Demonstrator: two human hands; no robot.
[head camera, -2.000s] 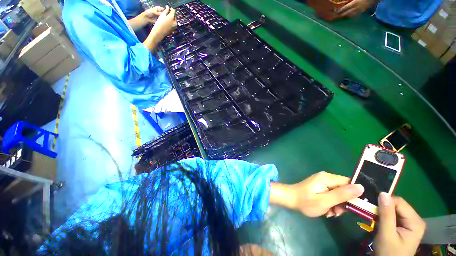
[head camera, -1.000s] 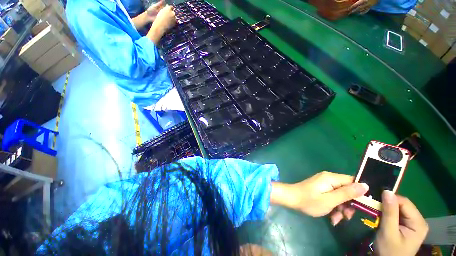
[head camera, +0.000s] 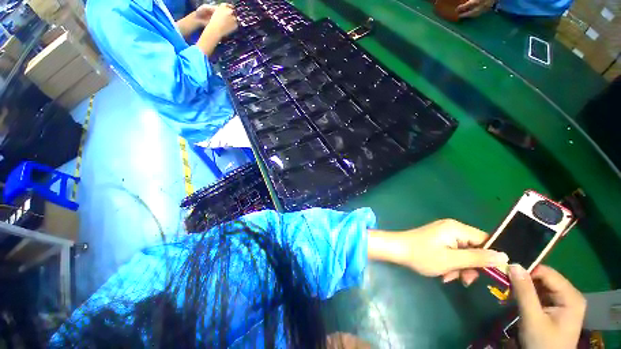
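A display module (head camera: 523, 238) with a dark screen, pale border, red edges and a dark oval at its far end is held tilted at the lower right. An orange-yellow tab (head camera: 498, 292) sticks out from its near end. My left hand (head camera: 446, 252) grips the module's near left corner, thumb on top. My right hand (head camera: 550, 305) is at the near right corner with its thumb on the border; its lower part is cut off by the frame edge. The fingers under the module are partly hidden.
Stacked glossy black trays (head camera: 327, 116) lie on the green bench (head camera: 408, 198). Dark units lie on the darker band (head camera: 511, 133), one partly behind the module. A white frame (head camera: 538, 50) lies farther back. A person in a blue smock (head camera: 160, 61) works at the left; another person's hand (head camera: 474, 7) shows at the top.
Both hands stay on the module, which has shifted slightly right and tilted more to the right. The units on the dark band have moved right and towards me.
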